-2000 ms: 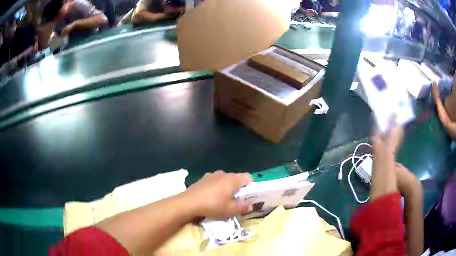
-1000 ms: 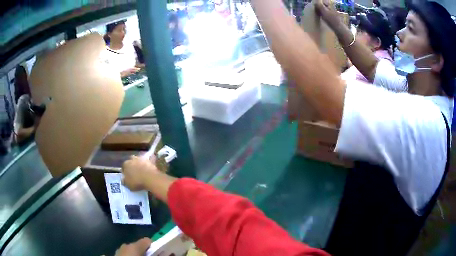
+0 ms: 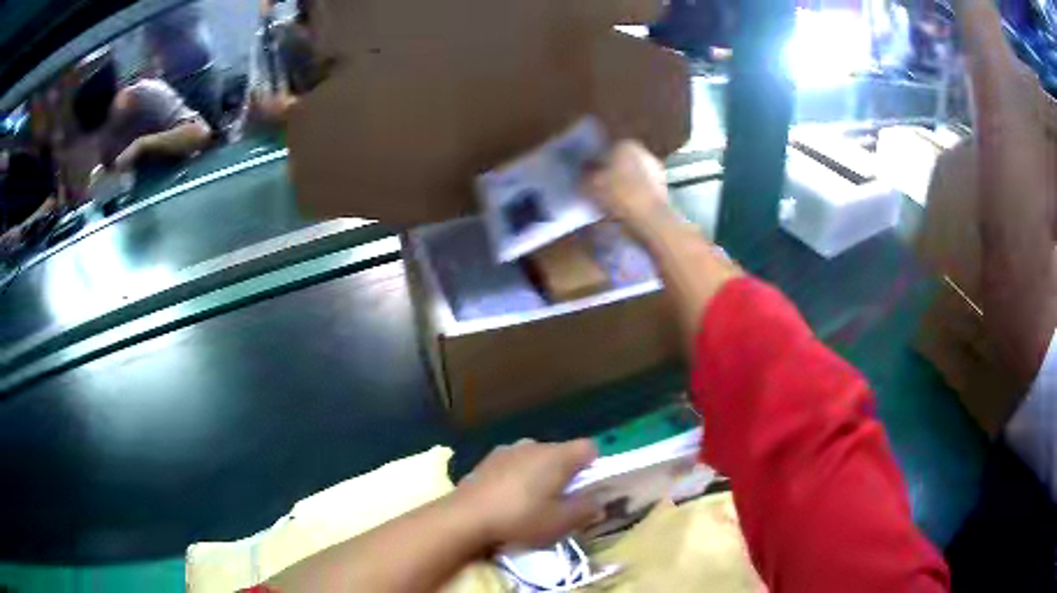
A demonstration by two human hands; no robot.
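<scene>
My right hand (image 3: 628, 185), in a red sleeve, holds a white leaflet (image 3: 540, 195) with a dark picture, tilted above the open product carton (image 3: 556, 368). The carton's tall flap (image 3: 464, 104) stands up behind. Inside are a grey-lilac inner tray (image 3: 475, 278) and a small brown accessory box (image 3: 570, 269), partly hidden by the leaflet. My left hand (image 3: 527, 492) is closed on a stack of leaflets (image 3: 638, 477) low in front of me. A white cable (image 3: 551, 568) lies below that hand on crumpled yellow-tan paper (image 3: 359, 510).
The carton stands on the dark conveyor belt (image 3: 232, 405). A green post (image 3: 756, 139) rises behind it to the right. A white foam block (image 3: 840, 209) is farther right. A neighbour's arm (image 3: 1020, 197) and another carton (image 3: 956, 336) are at the right edge. Seated people are at the back left.
The view has swung left. My right hand has raised the leaflet from beside the carton's front to above its opening. The stack and my left hand are more fully in view.
</scene>
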